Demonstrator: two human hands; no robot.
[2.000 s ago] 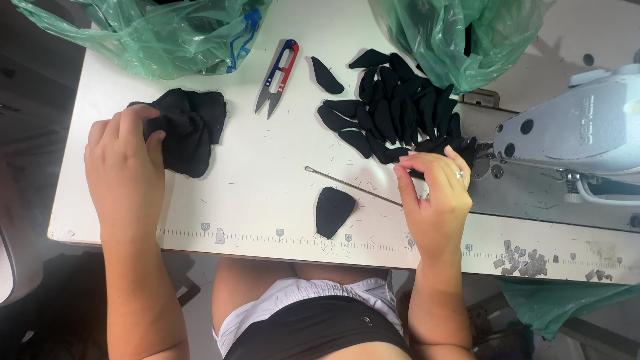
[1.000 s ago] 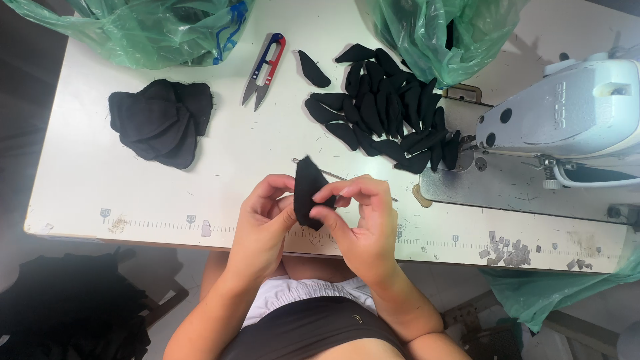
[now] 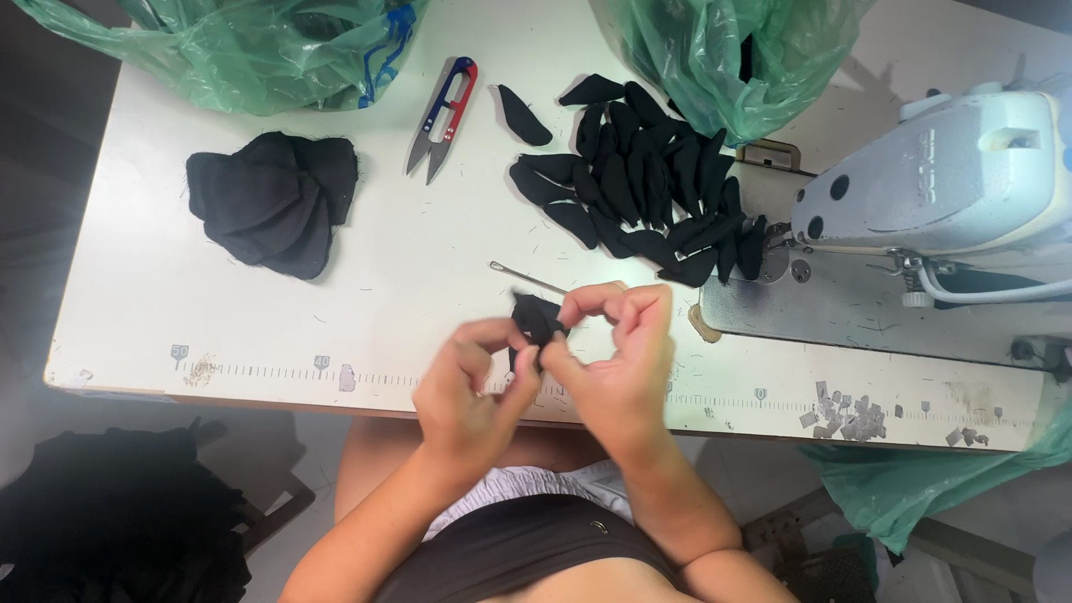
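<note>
Near the table's front edge, my left hand (image 3: 473, 389) and my right hand (image 3: 611, 360) pinch a small black fabric piece (image 3: 536, 318) between thumbs and fingers. The piece looks bunched, and its outline is partly blurred. A thin metal rod with an eyed end (image 3: 523, 275) lies on the table just behind it, its other end hidden by my right hand. Farther back lies a pile of narrow, curved black fabric pieces (image 3: 645, 176), with one such piece (image 3: 524, 115) apart to its left. A stack of flat black fabric pieces (image 3: 268, 201) rests at the left.
Thread snips (image 3: 442, 117) with red and blue handles lie at the back. Two green plastic bags (image 3: 251, 59) (image 3: 737, 67) bound the far side. A sewing machine (image 3: 930, 184) stands at the right. Grey scraps (image 3: 846, 414) lie by the front-edge ruler. Dark fabric (image 3: 117, 519) hangs below left.
Two seconds ago my left hand was at the fabric stack and my right hand held the rod. Both hands then met at a black piece, and the rod now lies on the table.
</note>
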